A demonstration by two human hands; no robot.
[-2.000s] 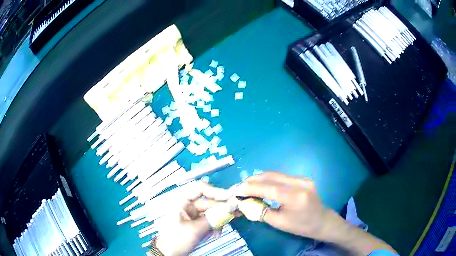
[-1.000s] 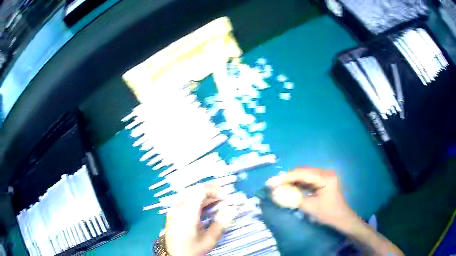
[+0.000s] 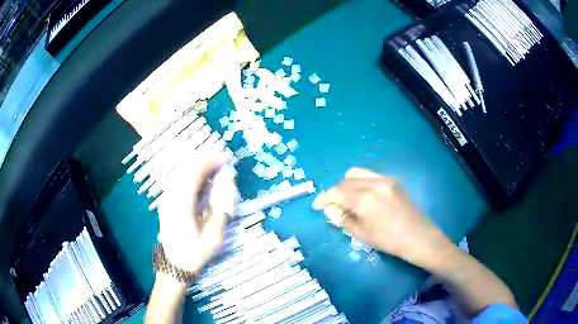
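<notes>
Silvery metal shafts (image 3: pixel 269 285) lie in a long slanting row on the green-blue bench. One shaft (image 3: pixel 279 199) sticks out to the right of the row. My left hand (image 3: pixel 196 212), blurred, is over the row's middle; what its fingers touch is hidden. My right hand (image 3: pixel 374 212) is right of the row, fingertips together near the protruding shaft's end; I cannot tell if a small piece is between them. Clear squares (image 3: pixel 272 142) lie scattered mid-bench, with a smaller pile (image 3: pixel 361 251) below my right hand. A yellow wrap shows on my right thumb.
A yellow block (image 3: pixel 184 76) lies at the row's far end. A black tray of shafts (image 3: pixel 95 215) is at lower left. A black tray (image 3: pixel 507 139) with shaft groups is at right, another beyond it. Crumpled pale material (image 3: pixel 428 307) is at the bottom edge.
My hands, together two seconds ago, are apart. My left hand has moved up along the row, away from me. My right hand has moved slightly up. The camera view has shifted.
</notes>
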